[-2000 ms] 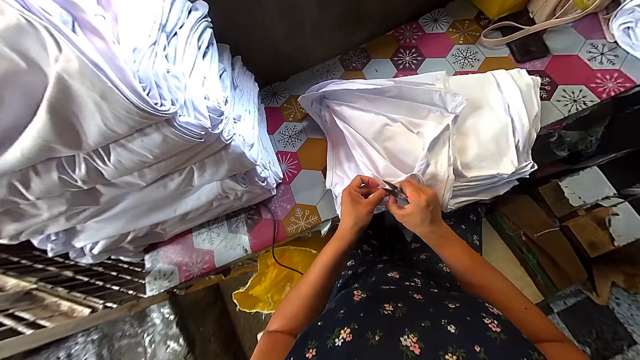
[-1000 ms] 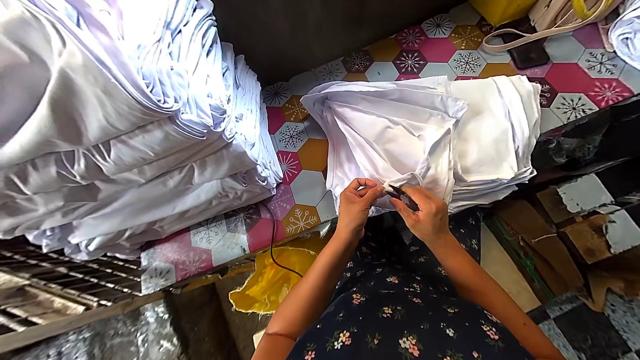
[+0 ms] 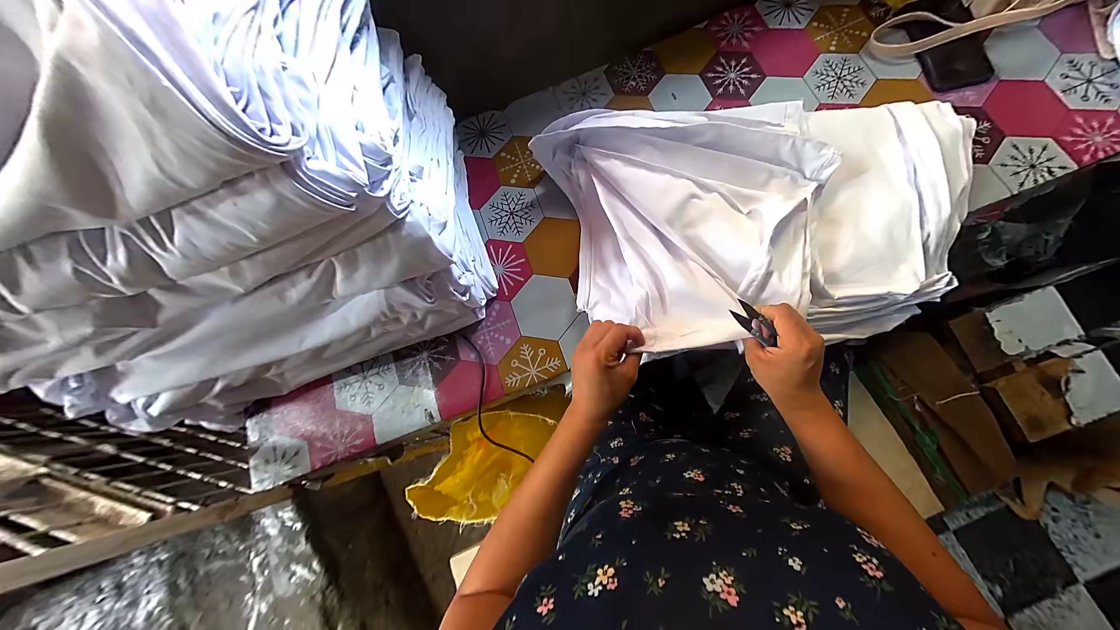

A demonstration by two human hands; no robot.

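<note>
My left hand [image 3: 605, 363] pinches the near left edge of a white fabric piece [image 3: 691, 227], which lies spread over a stack. At that piece's near right edge, my right hand [image 3: 786, 350] holds small black thread snips [image 3: 754, 324], their two pointed blades apart and directed up and left over the cloth. Whether my right fingers also grip the fabric cannot be told. Beneath and to the right, a stack of folded white fabric [image 3: 884, 201] rests on the patterned table cover.
A tall pile of folded white fabric [image 3: 175, 210] fills the left side. The table cover [image 3: 544, 306] has hexagons and snowflakes. A black phone-like object [image 3: 954, 57] and a beige strap [image 3: 971, 33] lie at the upper right. A dark cord [image 3: 483, 402] hangs over yellow material [image 3: 486, 464].
My hands were close together at the cloth's near edge; now they are apart, the left one further left and the right one further right. The near edge is stretched between them.
</note>
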